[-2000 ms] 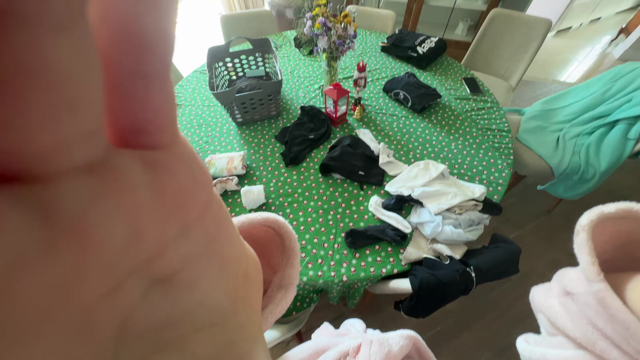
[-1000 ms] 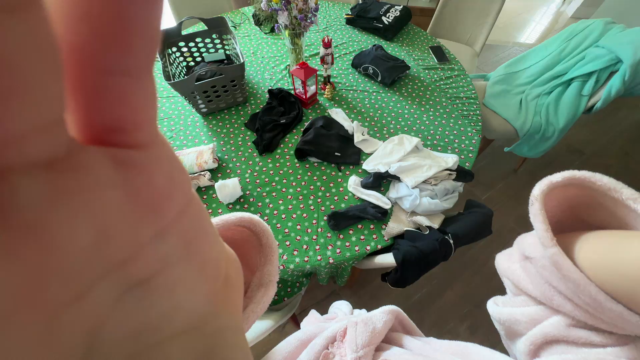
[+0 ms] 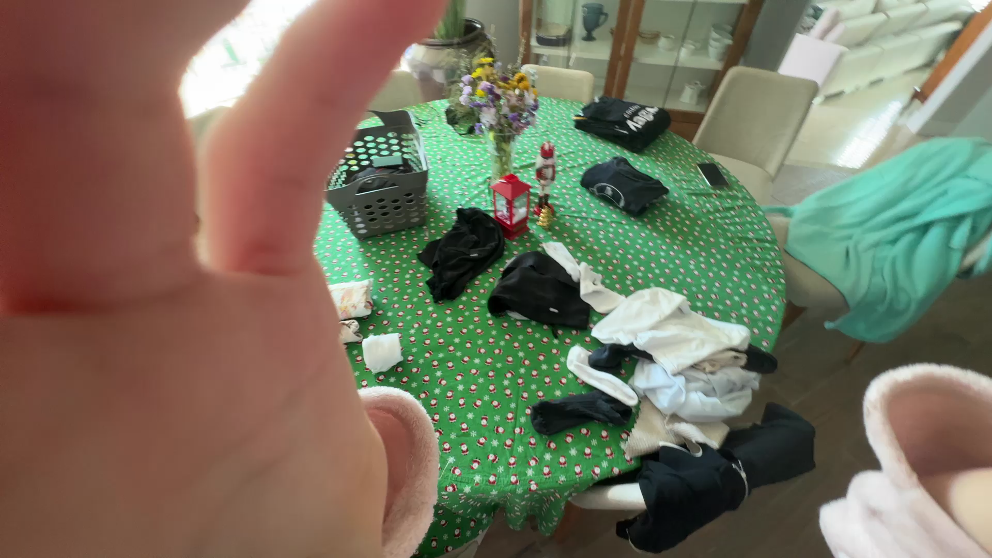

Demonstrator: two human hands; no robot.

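Observation:
My left hand (image 3: 194, 310) is very close to the camera and fills the left side of the view, palm visible, fingers apart, holding nothing. A fuzzy pink sleeve cuff (image 3: 415, 465) is beside its wrist. My right hand is out of view; only the right pink sleeve (image 3: 899, 465) and a bit of forearm show at the lower right. Beyond lie a black garment (image 3: 539, 291), another dark garment (image 3: 465, 252), a pile of white clothes (image 3: 670, 329), a black sock (image 3: 581, 411) and a small white folded cloth (image 3: 382, 353).
The round table has a green patterned tablecloth (image 3: 480, 403). On it stand a grey plastic basket (image 3: 391, 213), a flower vase (image 3: 502, 155), a red lantern (image 3: 511, 205) and a nutcracker figure (image 3: 545, 174). Dark clothes (image 3: 690, 496) hang at the near edge; a turquoise cloth (image 3: 891, 232) drapes a chair.
A finger of my left hand has swung rightward, widening the gap beside it. The right sleeve shows less at the frame's edge. The clothes on the table have not moved.

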